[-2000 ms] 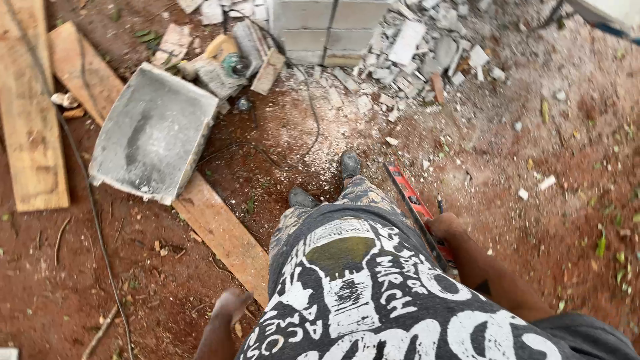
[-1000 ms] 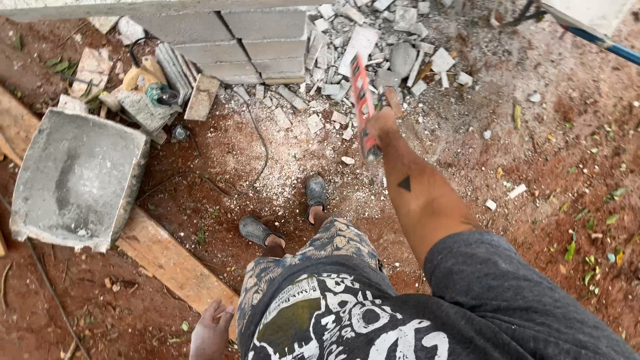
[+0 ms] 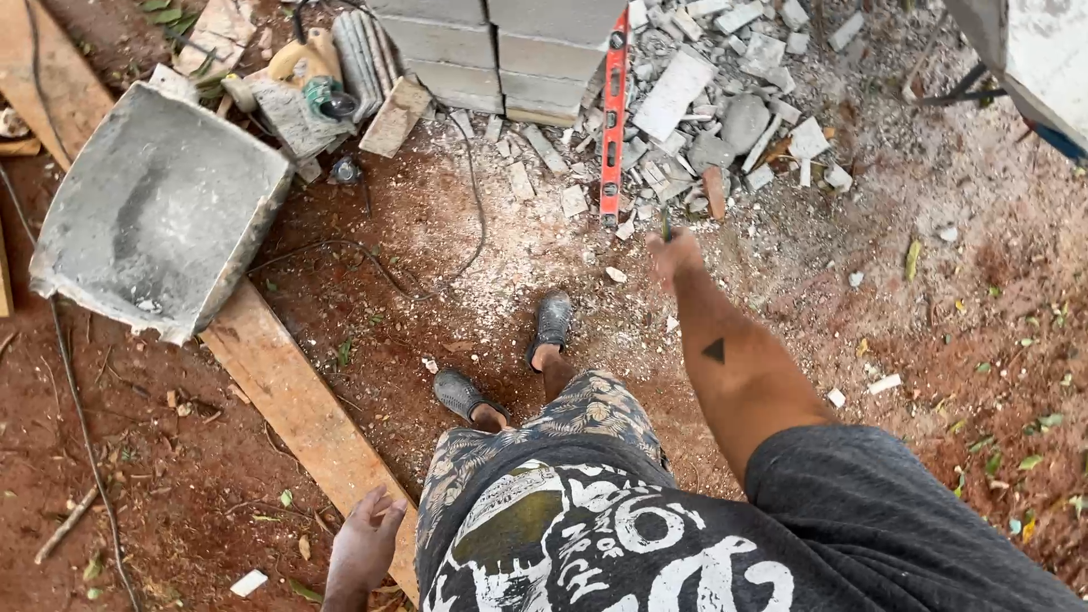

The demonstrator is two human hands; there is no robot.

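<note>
A red spirit level [image 3: 614,127] leans upright against the right side of the stacked grey blocks [image 3: 544,55], its lower end near the rubble. Just below and right of that end is my right hand [image 3: 677,257], apart from the level, closed around a small dark, thin object [image 3: 665,224] too little seen to name. My left hand [image 3: 367,537] hangs low beside my shorts, above a wooden plank [image 3: 293,395], fingers loosely bent and nothing in them.
A mortar-crusted grey tub [image 3: 166,208] rests on the planks at left. Beside it lie a power tool with a green body [image 3: 327,98], broken tiles [image 3: 396,116] and a cable [image 3: 480,208]. Rubble [image 3: 722,110] is heaped right of the blocks. A white-topped object [image 3: 1050,64] stands at upper right.
My right hand, which held the level at my side and then reached forward with it, has let go of it. The level now stands against the blocks.
</note>
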